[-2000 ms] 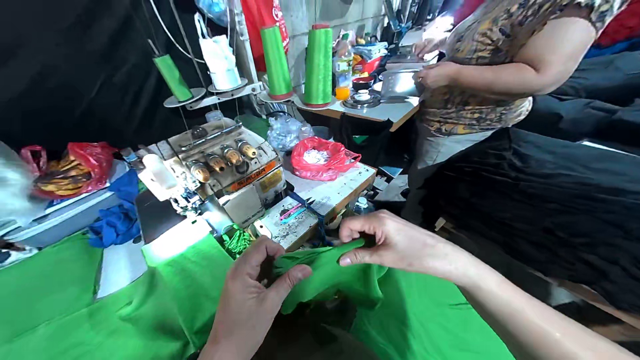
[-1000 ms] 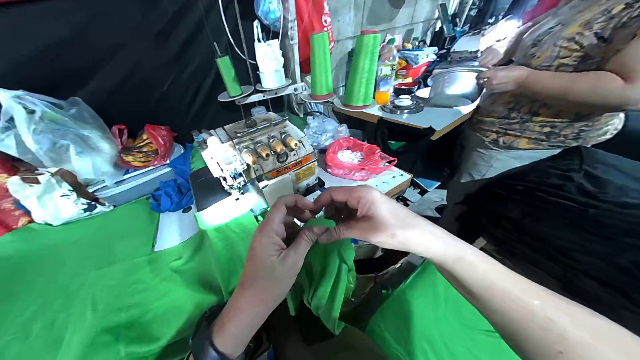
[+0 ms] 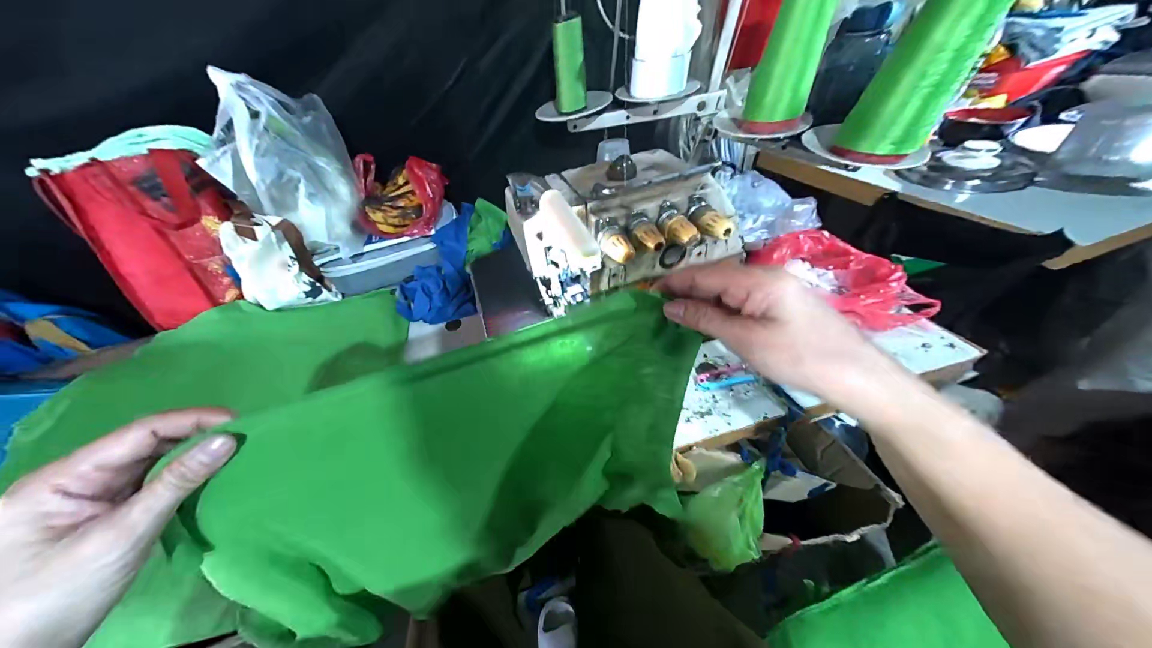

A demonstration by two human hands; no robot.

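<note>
A piece of green fabric (image 3: 423, 450) is stretched between my two hands, its upper edge drawn nearly straight. My left hand (image 3: 117, 495) pinches one end between thumb and fingers at the lower left. At the other end my right hand (image 3: 756, 315) grips the corner, just in front of the overlock sewing machine (image 3: 630, 216). The stretched edge passes before the machine's base and partly hides it. More green fabric (image 3: 288, 333) lies flat on the table behind the held piece.
Green thread cones (image 3: 918, 81) stand over the machine. A red plastic bag (image 3: 846, 270) and thread snippers (image 3: 724, 378) lie right of it. At the left are a red tote bag (image 3: 144, 225), a clear plastic bag (image 3: 288, 162) and blue cloth (image 3: 438, 283). An open cardboard box (image 3: 837, 522) sits below.
My hands were close together on bunched green fabric; now they are far apart with it stretched between them. The view has swung left, and the other person's torso is out of sight.
</note>
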